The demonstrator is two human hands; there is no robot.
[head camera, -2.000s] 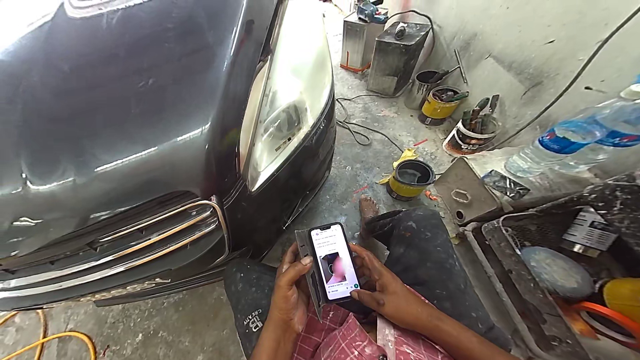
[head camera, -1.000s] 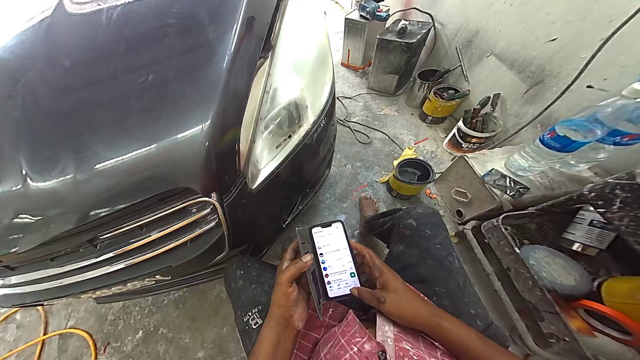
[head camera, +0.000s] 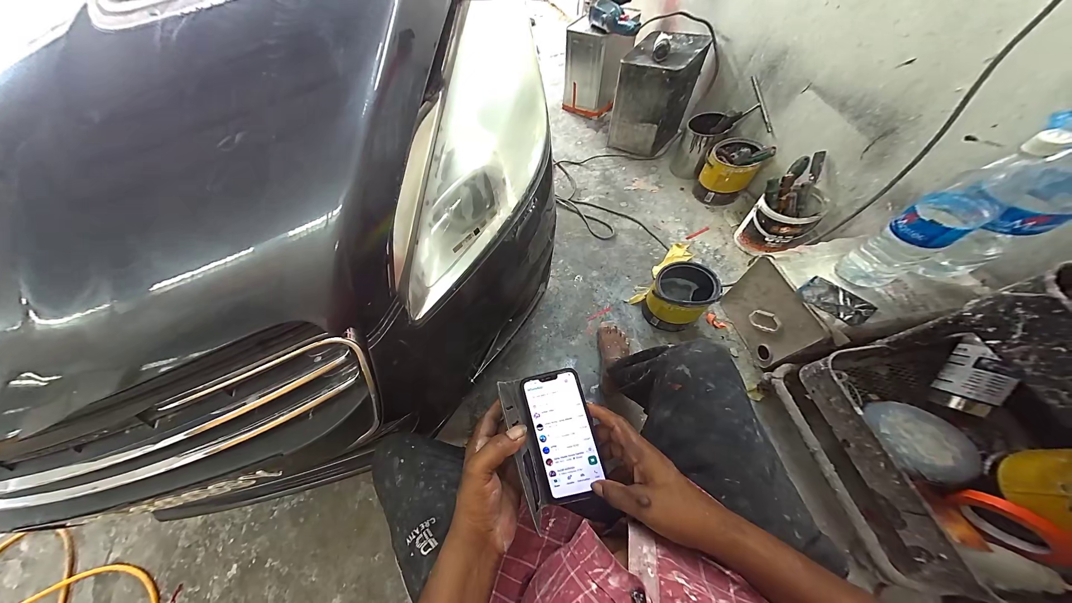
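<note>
A smartphone (head camera: pixel 563 435) in an open dark flip case (head camera: pixel 523 444) is held upright over my lap, its lit screen showing a list. My left hand (head camera: pixel 492 477) grips the case's left side, thumb on the cover. Around the phone's right edge is my right hand (head camera: pixel 645 481), with the thumb at the lower right corner of the screen and the fingers partly hidden behind. A dark car's headlight (head camera: pixel 469 176) and front grille (head camera: pixel 276 402) are to the left, beyond the hands.
A yellow-black can (head camera: pixel 680 297) stands beyond my knee, near a bare foot (head camera: pixel 614 342). Containers with tools (head camera: pixel 783 209), a metal canister (head camera: pixel 657 92) and a cable (head camera: pixel 586 209) lie along the wall. Water bottles (head camera: pixel 930 222) and a crate (head camera: pixel 825 419) are at right; a yellow hose (head camera: pixel 109 571) lies lower left.
The phone screen has changed from a view with a picture to a list. Both hands have stayed in nearly the same place around the phone.
</note>
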